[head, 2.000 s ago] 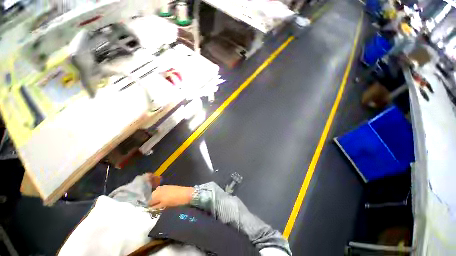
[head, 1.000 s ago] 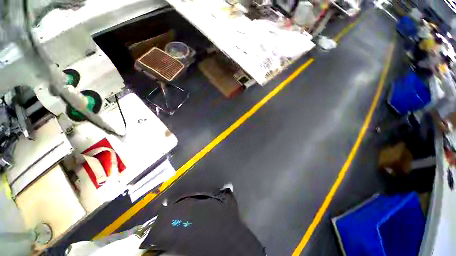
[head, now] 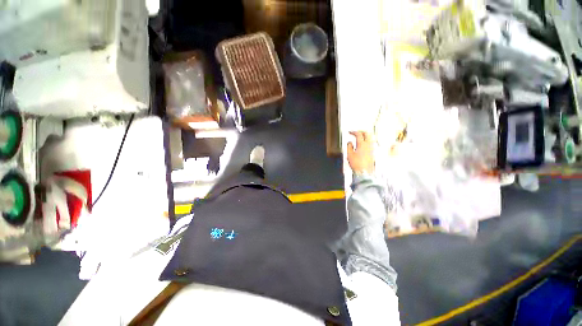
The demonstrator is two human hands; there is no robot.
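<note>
My right hand (head: 362, 152) rests on or just over the near edge of the white table (head: 357, 76), fingers apart, with nothing seen in it. Clear plastic bags (head: 440, 197) lie crumpled and bright on the table to its right. A sewing machine head (head: 510, 54) stands behind them, with a black-framed control screen (head: 526, 138) at its right. My left hand is not in view. Glare hides detail on the table.
A stool with a brown slatted seat (head: 252, 70) stands ahead between the tables, beside a round bin (head: 309, 43) and a box with plastic (head: 186, 86). At left is a white table with a red item (head: 75, 191) and green spools (head: 14, 197). A blue bin (head: 552, 302) is at lower right.
The view has turned from the aisle to the gap between two tables. Both hands showed together at first, then neither; now my right hand is out at the right table's edge.
</note>
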